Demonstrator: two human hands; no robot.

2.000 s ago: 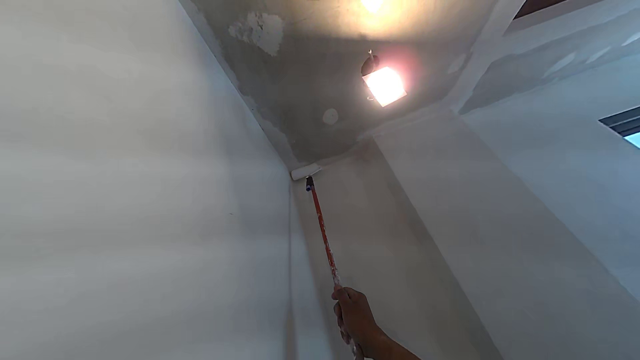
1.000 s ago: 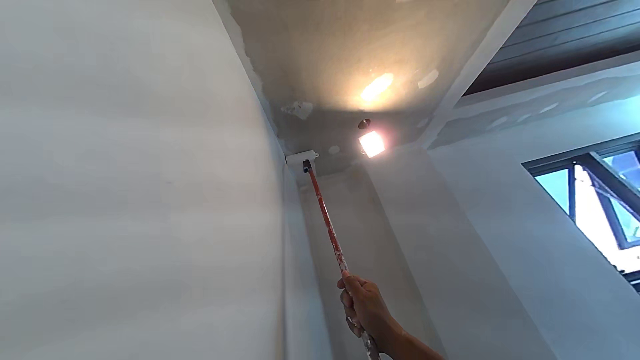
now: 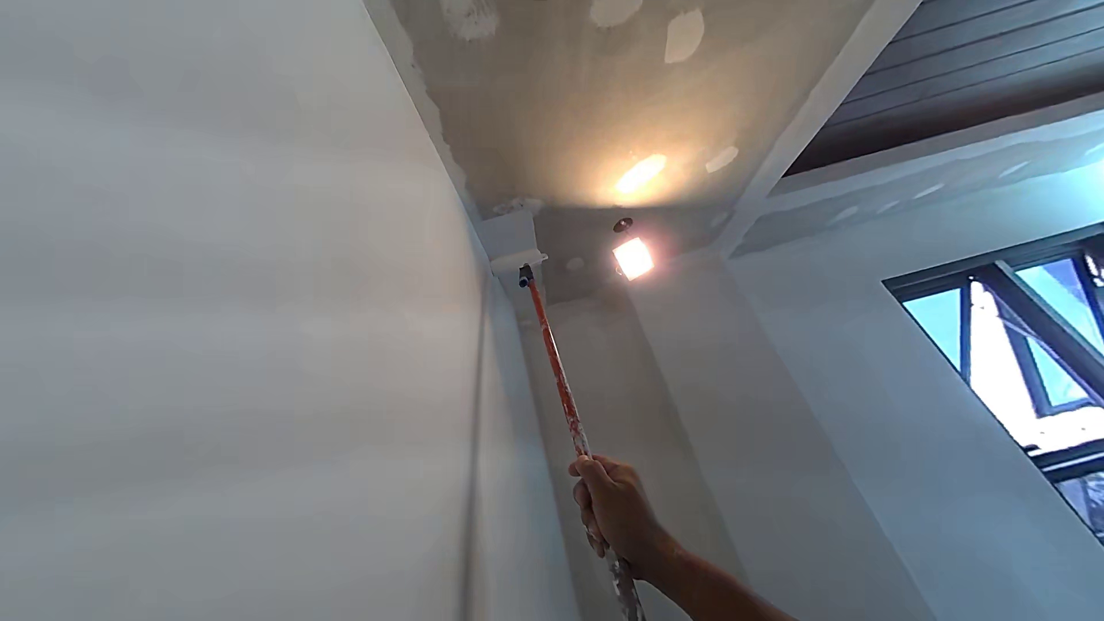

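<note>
My right hand (image 3: 617, 509) is closed around a long red extension pole (image 3: 556, 362) that is spattered with pale paint. At the pole's far end, joined by a dark fitting, a white paint roller (image 3: 516, 261) lies against the ceiling in the corner by the left wall. Behind the roller a fresh-looking white patch (image 3: 509, 231) shows on the grey-beige ceiling (image 3: 552, 112). The lower end of the pole runs out of the bottom of the view. My left hand is not in view.
A bright lamp (image 3: 634, 258) glows right of the roller, near the ceiling. The pale left wall (image 3: 241, 310) rises close beside the pole. Dark-framed windows (image 3: 1005, 345) are at the right, below a dark slatted ceiling section (image 3: 975, 60). Filler spots (image 3: 684, 36) dot the ceiling.
A white patch now shows on the ceiling behind the roller, where grey showed a second ago. My right hand keeps hold of the pole. The view has swung, bringing in the windows.
</note>
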